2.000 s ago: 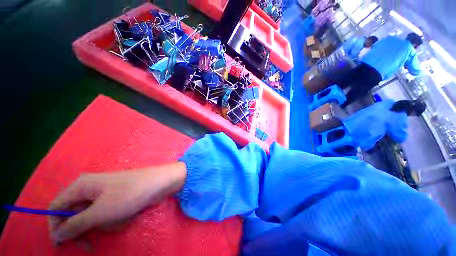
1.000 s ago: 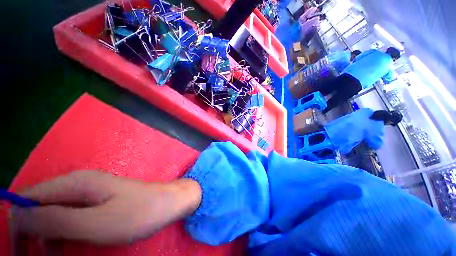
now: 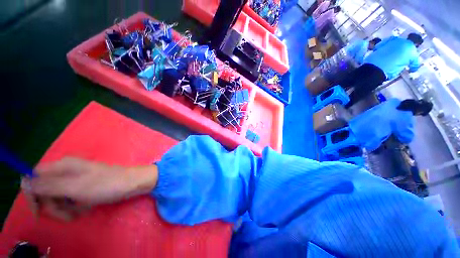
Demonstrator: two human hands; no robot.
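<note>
My right hand (image 3: 75, 186) is bare, blurred and held over the red mat (image 3: 121, 136) at the left. It holds a thin blue stick (image 3: 15, 162) between thumb and fingers, pointing to the upper left and cut off by the left edge. A small dark object (image 3: 25, 250) lies at the bottom left corner, partly cut off, and I cannot tell what it is. My left hand is not in view.
A red foam tray (image 3: 111, 83) holds heaped binder clips (image 3: 174, 70) beyond the mat; one teal clip (image 3: 252, 136) lies in its right bay. Beyond are a black fixture (image 3: 242, 53) and blue bin (image 3: 287, 88). People in blue smocks (image 3: 391, 55) and blue stools (image 3: 333, 95) are at right.
My right hand has lifted its blue stick, which now tilts more steeply to the upper left. A dark object has come into view at the bottom left. The view has shifted.
</note>
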